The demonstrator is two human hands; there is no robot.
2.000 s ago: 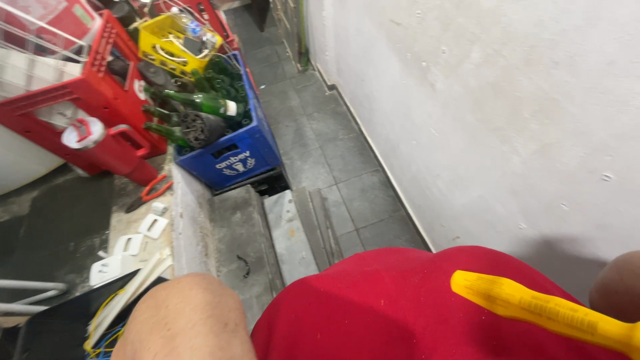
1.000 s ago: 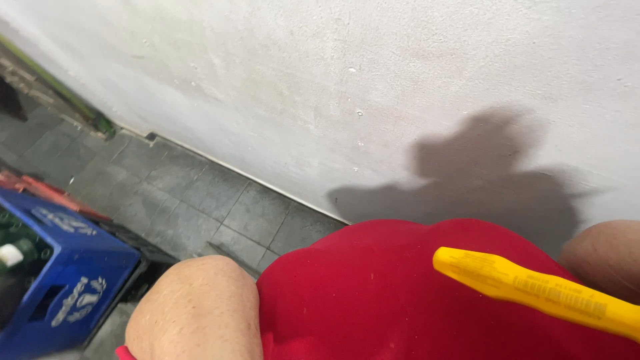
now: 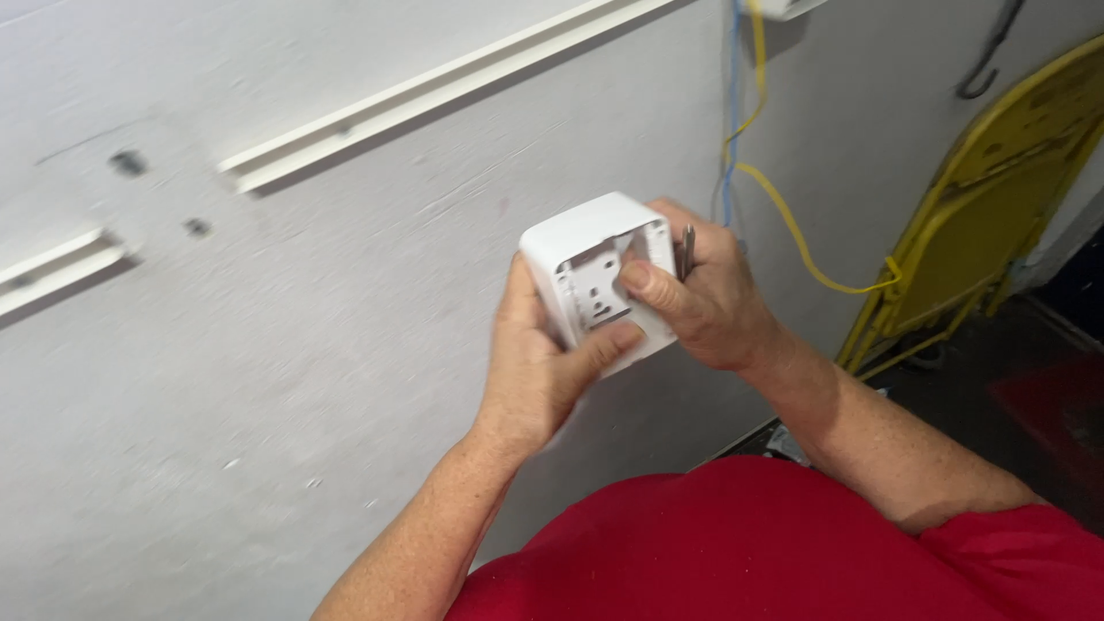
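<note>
A white plastic surface-mount electrical box [image 3: 595, 226] is held between both hands in front of the wall, its open face turned up toward me. My left hand [image 3: 539, 362] grips its left side, the thumb across the near edge. The thumb of my right hand [image 3: 703, 293] reaches into the opening, while its other fingers are behind the right side. A thin metal tool or rod [image 3: 686, 252] sticks out by the right fingers; its kind is unclear. Holes show in the box's base. The yellow handle seen earlier is not visible.
White open trunking [image 3: 448, 86] runs slantwise on the wall, with another length [image 3: 60, 267] lower left. Two dark holes [image 3: 129, 162] lie between them. Blue and yellow wires [image 3: 780, 203] hang to the right. A yellow folding chair [image 3: 992, 198] leans at the right.
The view has swung to the wall with trunking. Both hands are now raised around a white box. Earlier frames show a yellow handle at the lower right and a blue crate of bottles at the left.
</note>
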